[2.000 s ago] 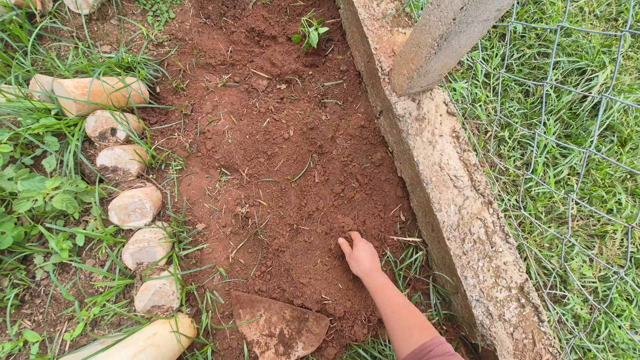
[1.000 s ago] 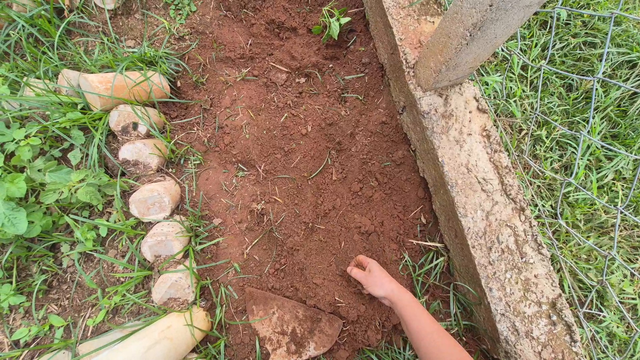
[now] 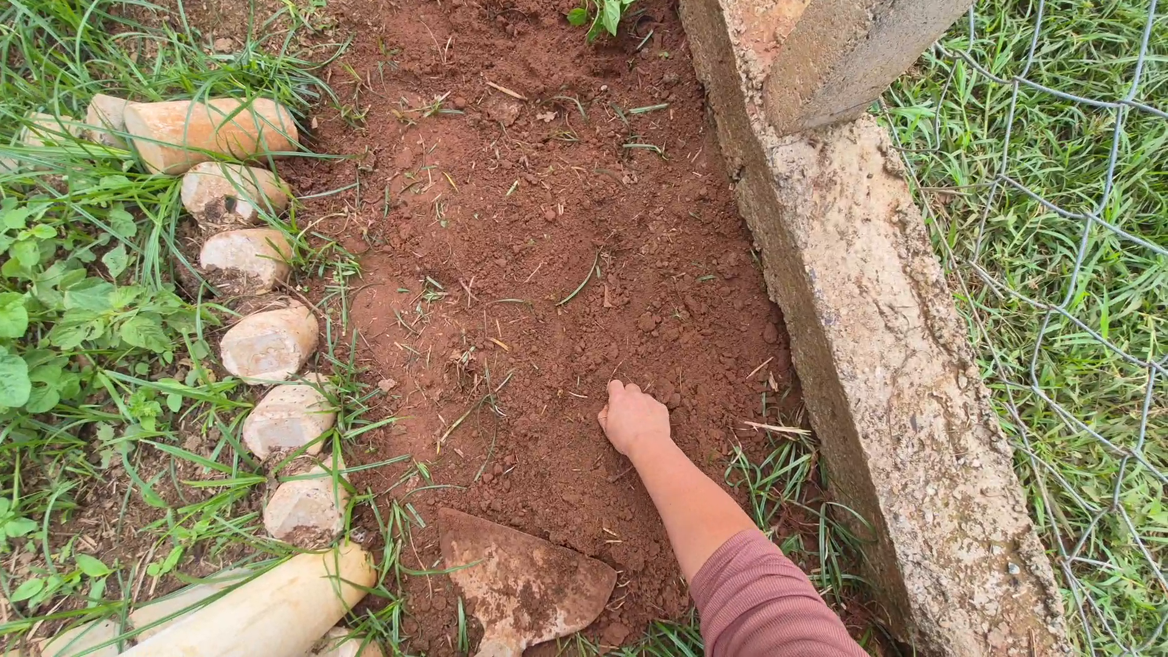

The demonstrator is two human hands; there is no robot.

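Observation:
My right hand [image 3: 634,418] reaches in from the lower right, in a dusty-pink sleeve, with its fingers curled and the fingertips down at the loose red-brown soil [image 3: 547,274]. Whether anything is between the fingers cannot be seen. Below and to the left of the hand, a soil-caked metal hoe blade [image 3: 529,579] lies flat on the ground, not touched by the hand. A small green seedling [image 3: 602,16] stands in the soil at the top edge. My left hand is out of the picture.
A rough concrete curb [image 3: 899,365] with a concrete post [image 3: 844,64] runs along the right, and wire mesh fencing [image 3: 1077,310] over grass lies beyond it. Several pale stones [image 3: 269,344] and thick pale cylindrical pieces [image 3: 265,607] edge the soil on the left, among grass and weeds.
The fingers of my right hand, more spread two seconds ago, are now curled in closer together at the soil. The hoe blade lies where it was on the ground.

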